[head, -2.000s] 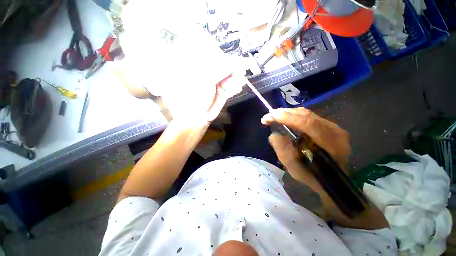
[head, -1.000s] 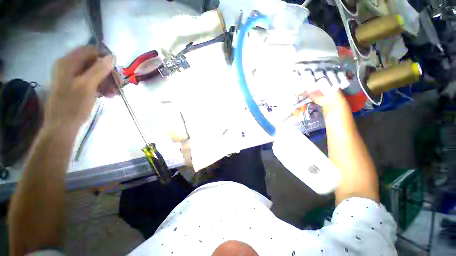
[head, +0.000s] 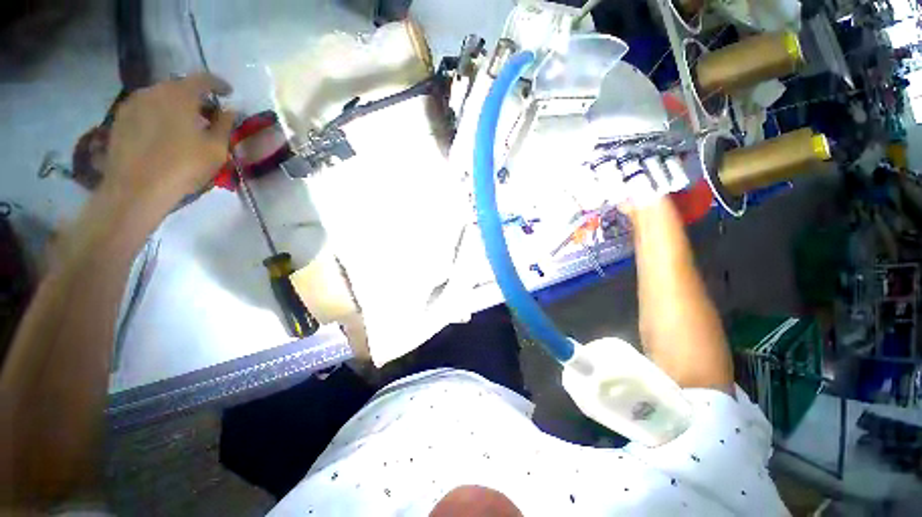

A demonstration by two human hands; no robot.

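My left hand, at the upper left, has its fingers closed around the screwdriver's long steel shaft. The black-and-yellow handle points toward me, and a thin shaft shows beyond my fingers. The overlock machine is washed out by glare. My right hand reaches to its right part, by the row of light dials. My right fingers are lost in glare, so I cannot tell if they hold anything. Red-handled pliers lie beside my left hand.
The lamp's blue flexible arm crosses in front of the machine, its cream head near my right forearm. Gold-brown thread cones stand at the right. The ruled table edge runs along the front. A green crate stands lower right.
My right hand has let go of the screwdriver and moved to the machine. My left hand has moved from the machine to the tools, with the screwdriver now there. The view has swung.
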